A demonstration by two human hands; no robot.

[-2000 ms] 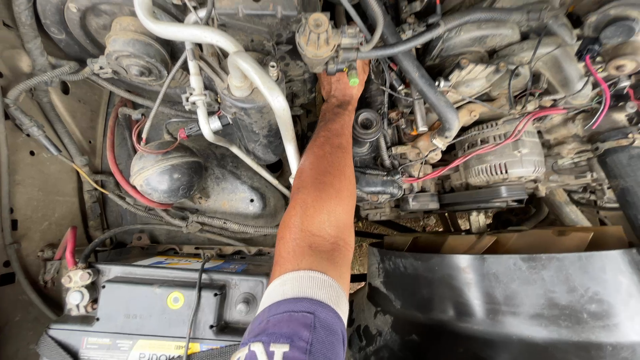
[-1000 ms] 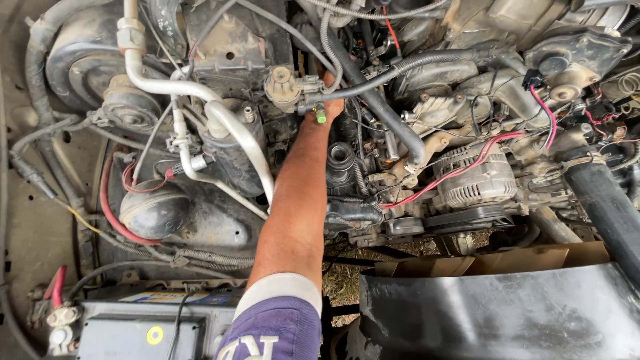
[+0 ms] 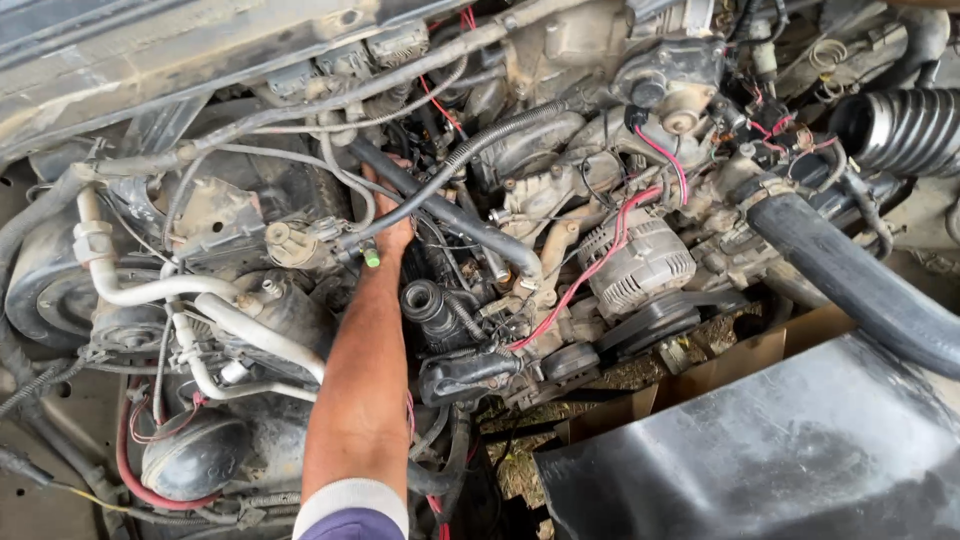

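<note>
My left hand (image 3: 390,196) reaches deep into a vehicle's engine bay, with its forearm running up from the bottom edge. A black rubber hose (image 3: 450,211) and a corrugated conduit cross over the hand and cover part of it. The fingers are mostly hidden, so what they touch or hold cannot be told. Beside the wrist, on its left, is a small valve with a bright green tip (image 3: 371,258). A black filler neck (image 3: 424,301) stands just right of the forearm. My right hand is not in view.
An alternator (image 3: 637,262) with a belt pulley sits to the right, with red wires (image 3: 621,232) running by it. Metal pipes (image 3: 259,337) and a black dome-shaped reservoir (image 3: 196,454) are at the left. A black panel (image 3: 750,442) and a thick hose (image 3: 855,274) fill the lower right.
The view has shifted and tilted, showing more of the bay's rear edge, and the battery has left the frame. My left hand stays among the hoses.
</note>
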